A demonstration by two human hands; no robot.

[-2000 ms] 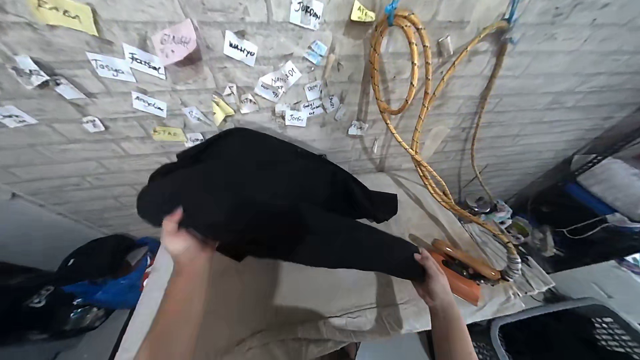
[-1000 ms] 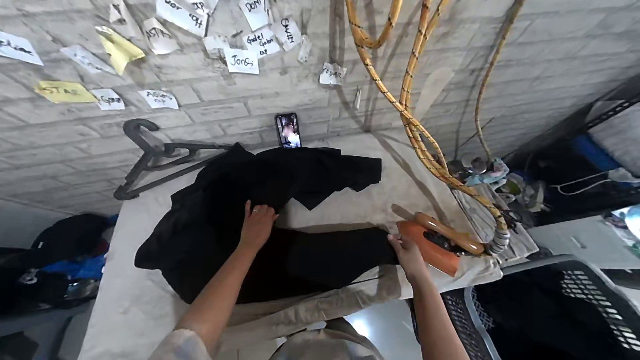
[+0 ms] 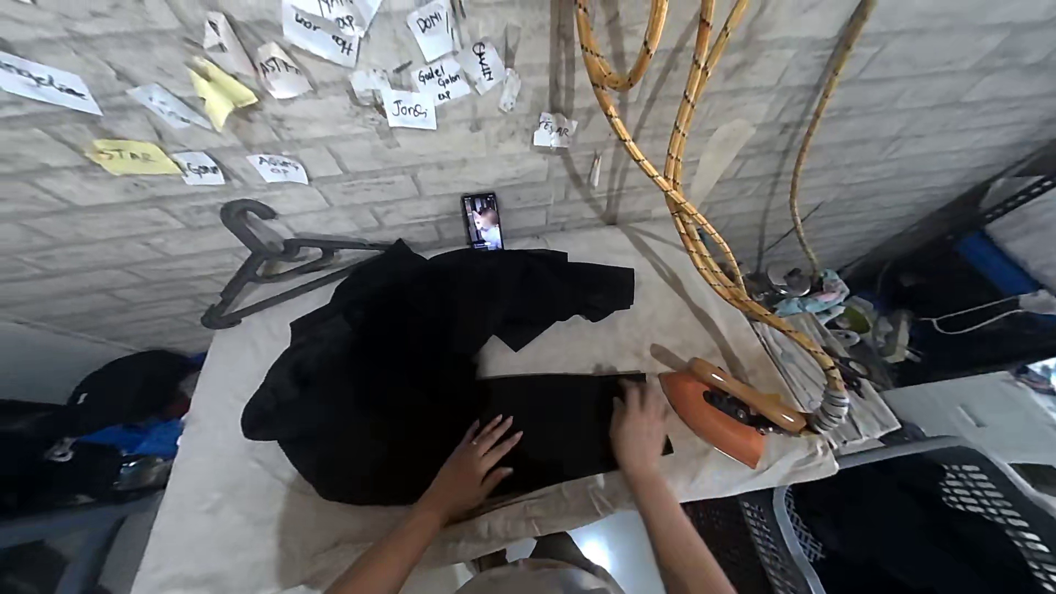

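A black long-sleeved garment [image 3: 388, 388] lies on the cloth-covered table, one sleeve laid out flat toward the right along the near edge. My left hand [image 3: 470, 470] rests on that sleeve with its fingers spread. Near the cuff end, my right hand [image 3: 639, 425] presses flat on the fabric, and its fingertips lie close to the far edge of the sleeve. Just right of that hand is an orange clothes iron [image 3: 718, 412] with a wooden handle and a thick cord. A dark clothes hanger [image 3: 276, 264] lies behind the garment at the left.
A phone [image 3: 483, 221] leans against the brick wall, where paper notes bearing writing are stuck. Yellow-orange cord [image 3: 681, 198] hangs down to the iron. A grey plastic basket [image 3: 916, 445] holding dark cloth stands at the lower right. Dark items and a blue bag [image 3: 136, 437] are at the left.
The garment was held up in both hands two seconds before; now it lies on the table. Since one second before, my left hand has moved toward me and right, onto the sleeve.
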